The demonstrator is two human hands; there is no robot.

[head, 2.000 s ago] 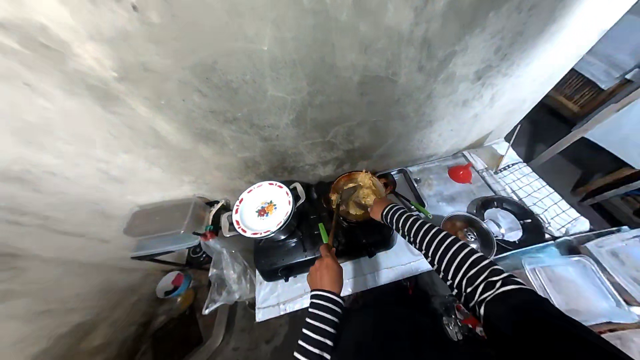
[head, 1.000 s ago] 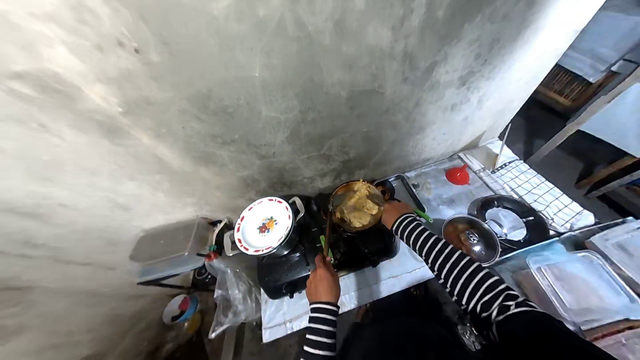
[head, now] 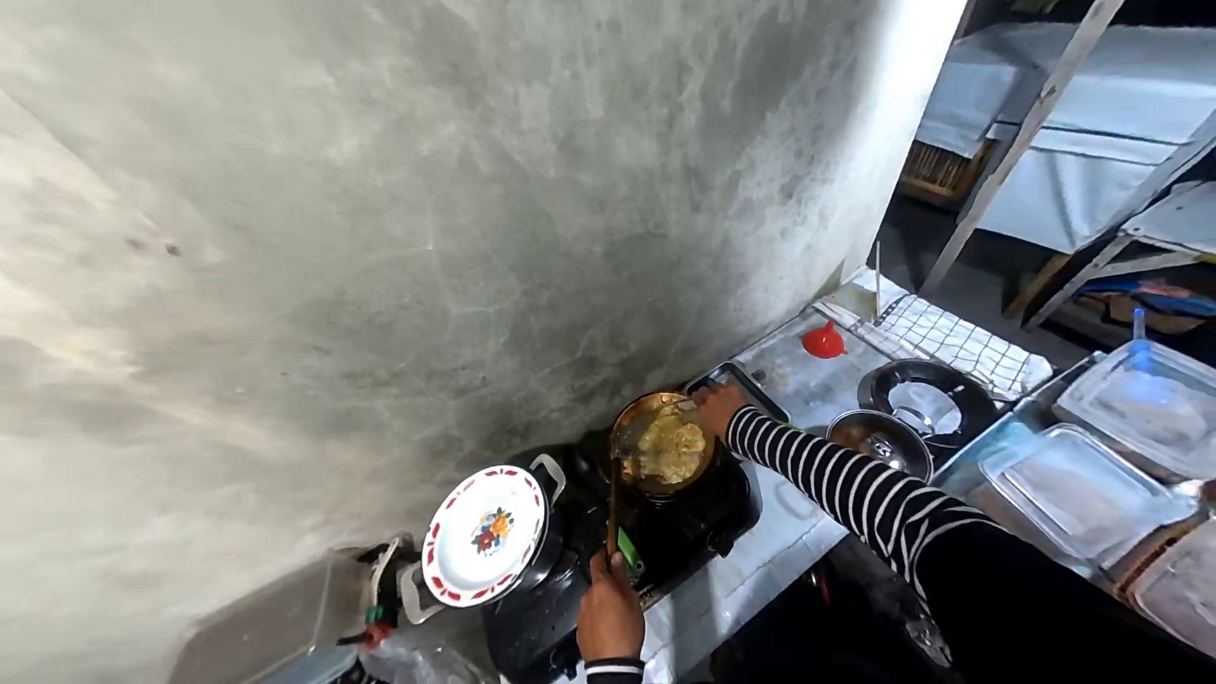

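A round pan point(head: 622, 418) with pale, battered-looking food point(head: 673, 445) in it sits on the right side of a black gas stove point(head: 698, 518). My left hand point(head: 610, 613) grips the handle of a long wooden utensil point(head: 614, 503), whose far end reaches the pan's left side. A green handle shows just beside that hand. At the pan's upper right edge, my right hand point(head: 722, 408) is closed on a thin metal utensil point(head: 686, 403) that extends over the food. Left of the pan, a floral enamel plate point(head: 486, 537) covers a pot with pale handles.
A concrete wall point(head: 427, 237) rises behind the stove. To the right are a dark tray point(head: 746, 380), a red funnel point(head: 824, 340), a metal bowl point(head: 879, 442), a black ring-shaped item point(head: 978, 404) and lidded plastic containers point(head: 1073, 484). A plastic box point(head: 275, 617) stands at lower left.
The view has shifted noticeably. My right hand was beside the pan's right edge a second ago and now holds the metal utensil over it. The wooden utensil stays in my left hand.
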